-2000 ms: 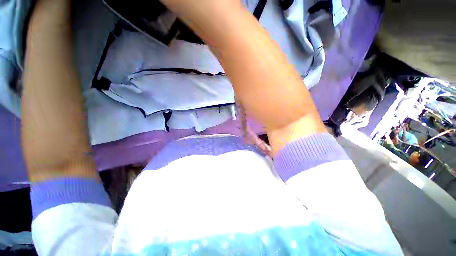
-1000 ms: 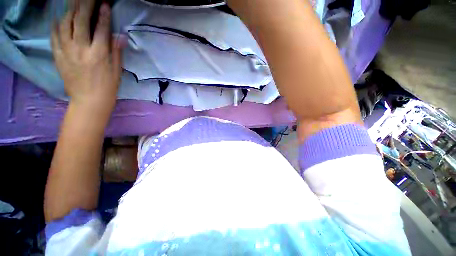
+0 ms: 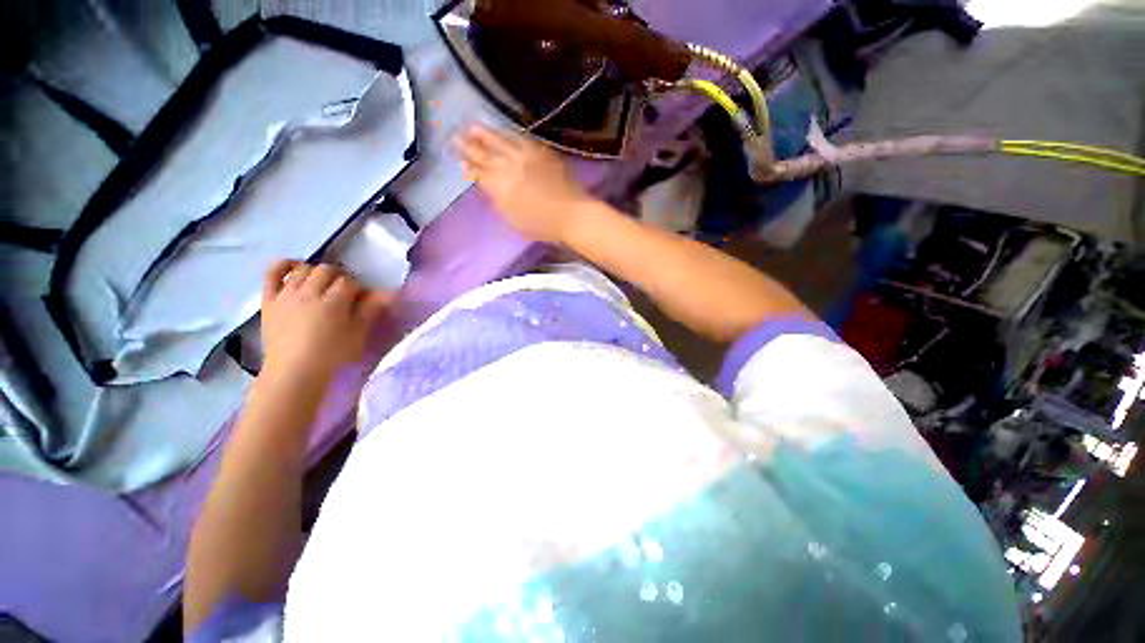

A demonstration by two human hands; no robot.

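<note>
The garment (image 3: 270, 201) lies opened on the purple table cover, its pale blue-grey inside up, with black strips outlining a long panel. My left hand (image 3: 314, 308) is at its near edge, fingers bent over the cloth and appearing to pinch it; the thumb's grip is partly hidden. My right hand (image 3: 517, 182) lies palm down at the garment's right end, fingers stretched and slightly spread, with nothing seen held. The dark steam iron (image 3: 540, 63) with a brown handle and metallic rim stands just beyond my right hand, untouched.
Yellow hoses (image 3: 735, 101) curve from the iron's rear into a pinkish wrap (image 3: 879, 148) and run right across a grey surface (image 3: 954, 82). The purple table cover (image 3: 471, 258) shows along the near edge. Dark clutter and oddments (image 3: 992, 276) lie at the right.
The view has turned, bringing the iron and hoses into sight. My right hand is now seen on the cloth, off the iron. My left hand has moved from the garment's left part to its near edge.
</note>
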